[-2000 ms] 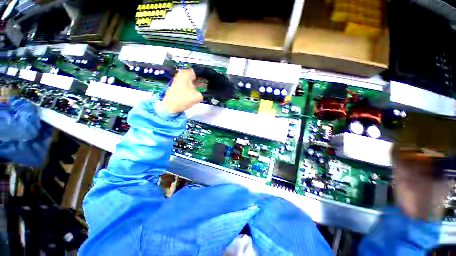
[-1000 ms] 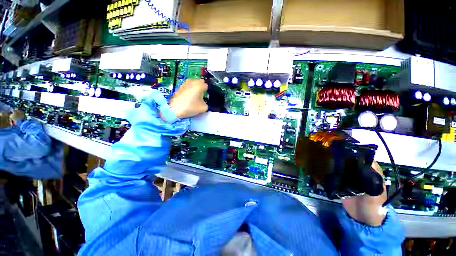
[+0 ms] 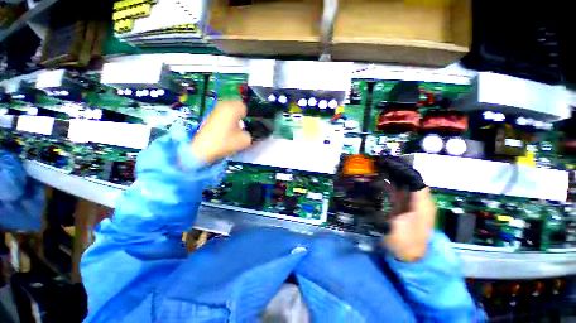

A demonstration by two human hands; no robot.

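Note:
My left hand (image 3: 221,132) is closed around the near side of a black core part (image 3: 260,123), low over the green circuit board (image 3: 249,186) behind the long white bar (image 3: 297,153). The fingers hide part of it, and whether it touches the board cannot be told. My right hand (image 3: 414,224) holds a dark transformer (image 3: 366,192) with an orange winding on top, over the front part of the boards near the seam. The transformer is blurred and hides the board below it.
Paired red wound coils (image 3: 398,120) and pale-topped capacitors (image 3: 432,144) stand on the board to the right. Heatsinks (image 3: 309,76) line the far edge. Open cartons (image 3: 395,47) and stacked pale sheets (image 3: 174,22) lie behind. Another person's blue sleeve (image 3: 19,189) is at the left.
My right hand has come leftward from the far right with the transformer, towards my left hand. My left hand stays at the black core part. The view has shifted slightly.

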